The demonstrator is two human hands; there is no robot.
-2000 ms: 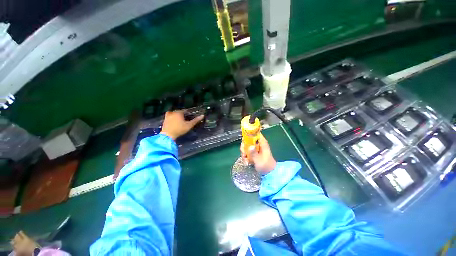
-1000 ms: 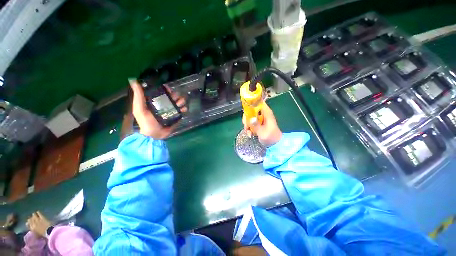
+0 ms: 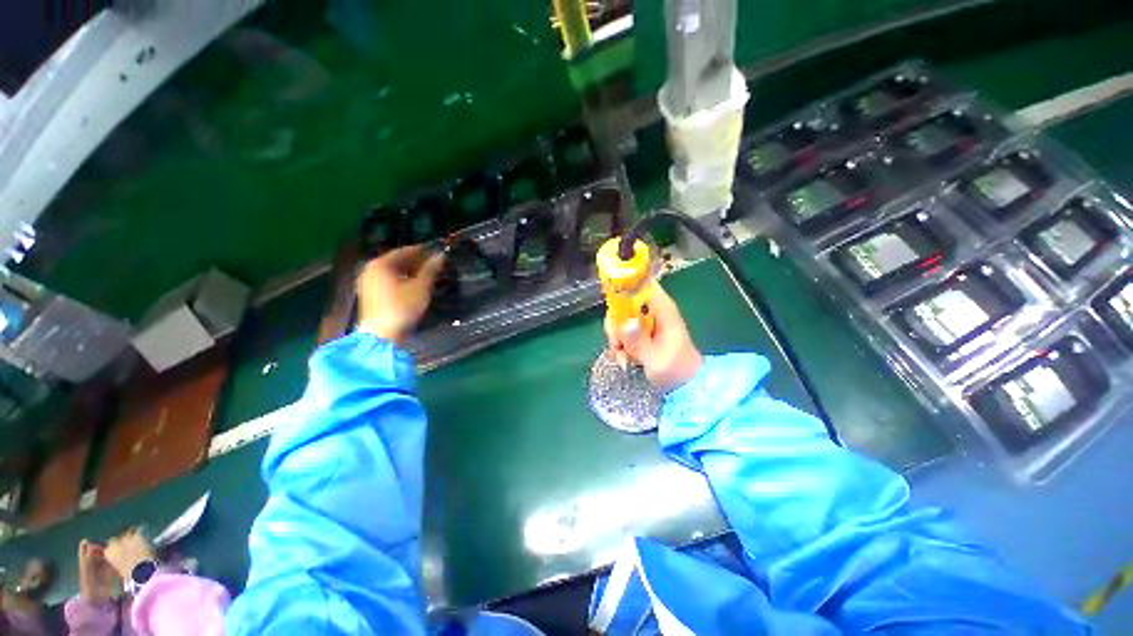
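My left hand is over the left end of the left blister tray, its fingertips beside a dark shape. The blur hides whether it grips a phone unit. The tray holds rows of black phone units. My right hand is shut on the yellow electric screwdriver, its black cord end up. The screwdriver is above the round screw dish, which glitters grey. Its tip is hidden by my hand, so contact with the screws cannot be told.
The right blister tray holds phone units with bright rectangles. A wrapped upright post stands between the trays. A black cord loops over the green bench. A white box and brown boards are at left. A neighbour's hands and pink sleeve show lower left.
One second ago my left hand held a phone unit palm up; now it is turned over at the tray, fingers together. My right hand stays over the dish with the screwdriver.
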